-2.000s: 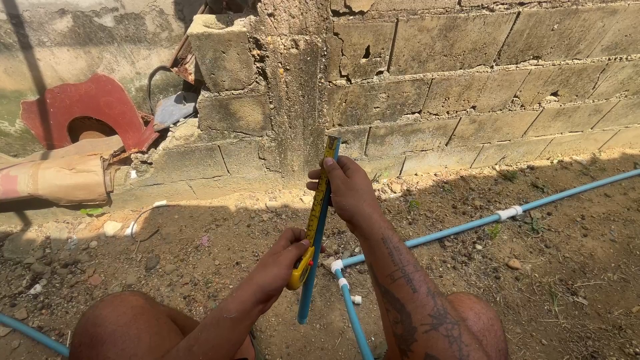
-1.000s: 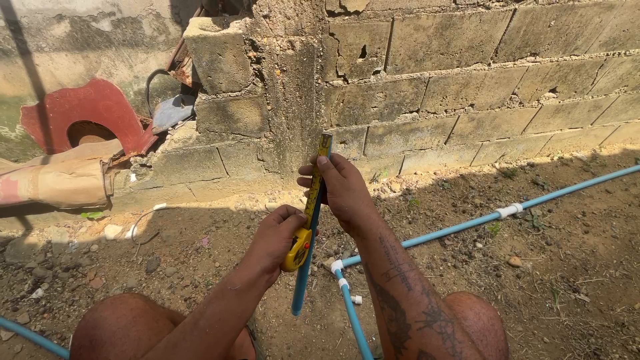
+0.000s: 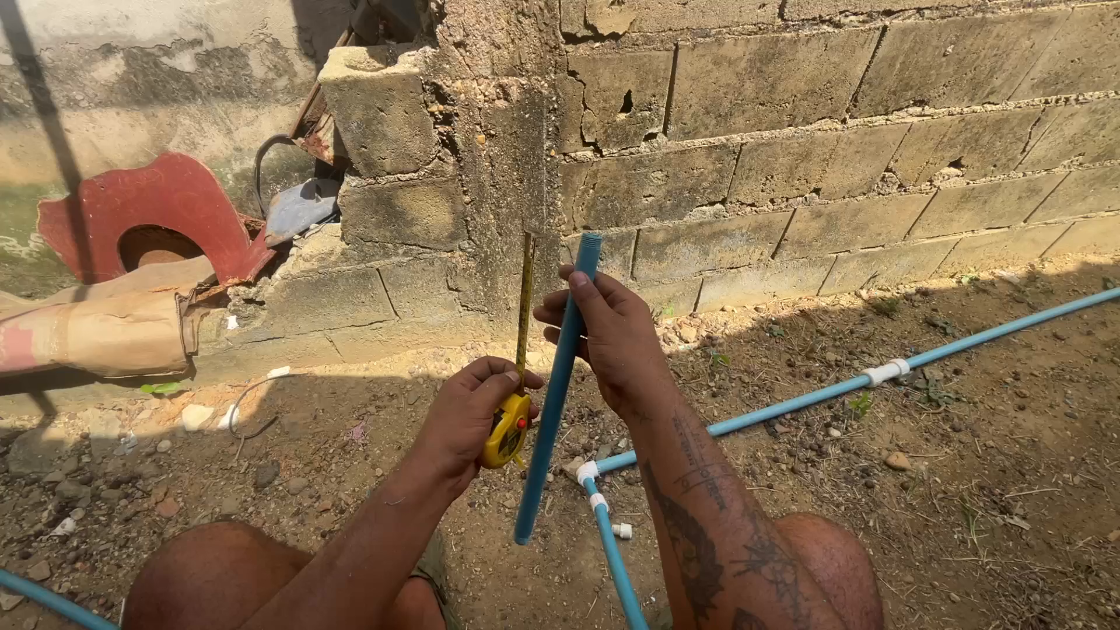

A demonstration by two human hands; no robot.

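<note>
My left hand (image 3: 477, 416) holds a yellow tape measure (image 3: 506, 430), its blade (image 3: 525, 306) pulled out and pointing up toward the wall. Just right of it, my right hand (image 3: 608, 337) grips a short blue plastic pipe (image 3: 556, 394) near its threaded upper end. The pipe leans slightly, with its lower end free in the air. A gap shows between the upper part of the blade and the pipe. Behind the pipe, a white elbow or tee fitting (image 3: 587, 472) joins blue pipes on the ground, and a small white fitting (image 3: 622, 531) lies loose beside them.
A long blue pipe (image 3: 787, 404) with a white coupling (image 3: 887, 373) runs right across the dirt. Ahead stands a concrete block wall (image 3: 761, 175). Brown paper sacking (image 3: 114, 337) and a red curved panel (image 3: 149, 206) lie at left. Another blue pipe (image 3: 52, 600) crosses the lower left corner.
The tape blade lay along the blue pipe, its tip at my right hand; now it stands apart to the left, out of that hand. My right hand still grips the pipe.
</note>
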